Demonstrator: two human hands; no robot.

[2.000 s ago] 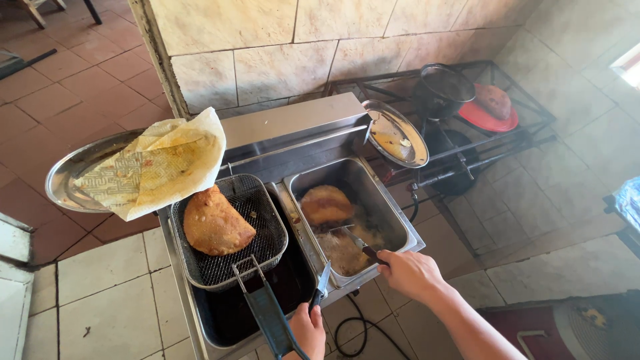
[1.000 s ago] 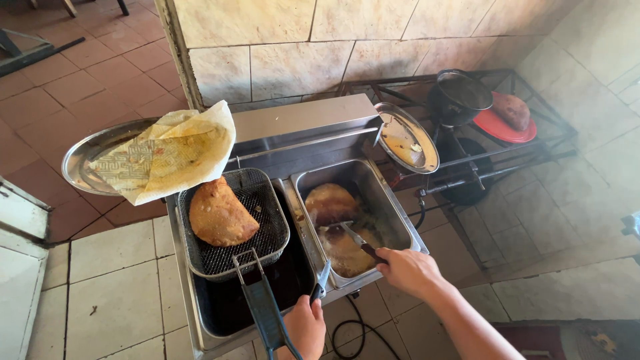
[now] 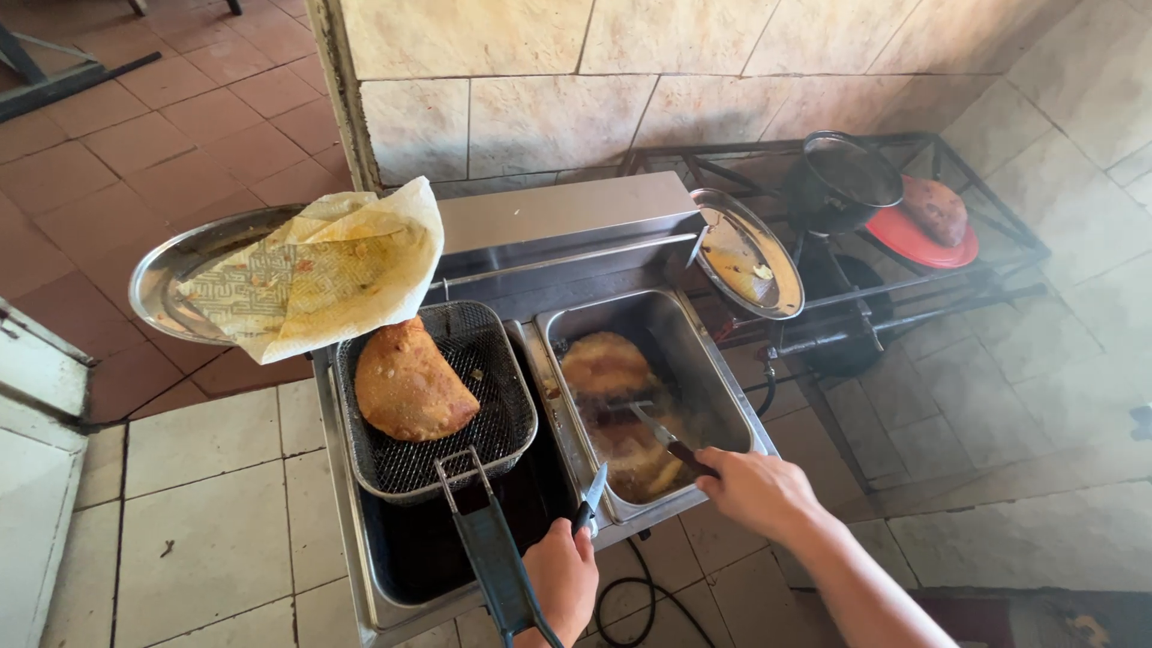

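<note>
My right hand [image 3: 756,493] grips the dark handle of a metal kitchen utensil [image 3: 661,430]; its head is in the hot oil of the right fryer tank [image 3: 720,396], among frying half-moon pastries [image 3: 610,364]. Steam blurs the pastry nearer to me. Held in my left hand [image 3: 562,576] is a small knife [image 3: 591,498], blade pointing up, beside the fryer basket's dark handle [image 3: 493,562]. A browned half-moon pastry [image 3: 412,385] lies in the wire basket [image 3: 511,423] over the left tank of dark oil.
An oval metal tray [image 3: 166,283] with oily paper [image 3: 337,279] juts out behind the basket. Another metal tray [image 3: 790,283] leans right of the fryer. On the gas stove stand a black pot [image 3: 823,193] and a red plate [image 3: 936,255] holding food. A cable [image 3: 643,594] hangs below.
Within the right tank, the utensil's head has shifted slightly between the pastries. My left hand stays by the basket handle with the knife. The view has shifted a little.
</note>
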